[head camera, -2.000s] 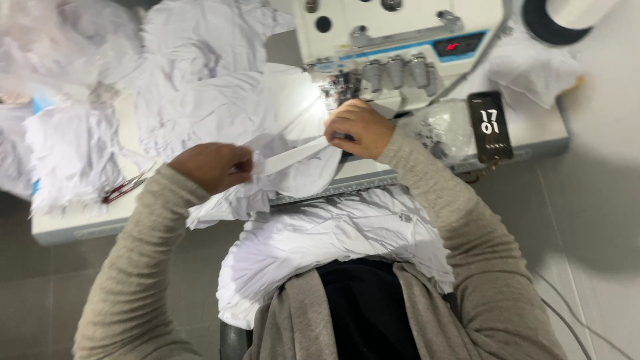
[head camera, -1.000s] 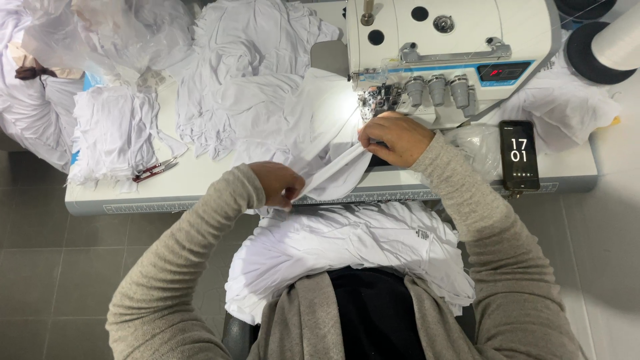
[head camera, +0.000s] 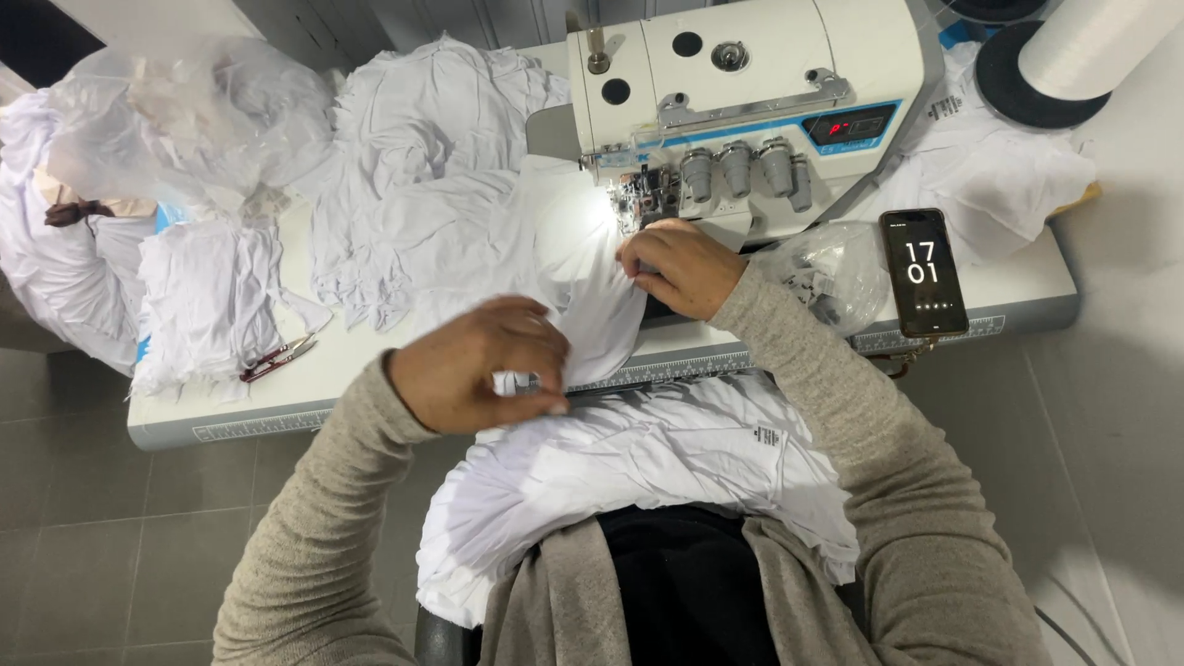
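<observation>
My right hand pinches the edge of a white knit fabric piece just in front of the needle and presser-foot area of an overlock sewing machine. The machine's lamp lights the cloth there. My left hand, slightly blurred, is over the table's front edge with thumb and fingers apart and nothing seen between them. More white garments lie heaped left of the machine, joining the lit cloth. Another white bundle rests on my lap.
A stack of white fabric pieces lies at the left, with red-handled thread snips beside it. Plastic bags stand behind. On the right are a phone, a clear bag, a thread cone and more white cloth.
My left hand has let go of the white cloth it held, and its fingers have spread. My right hand stays at the cloth near the needle area.
</observation>
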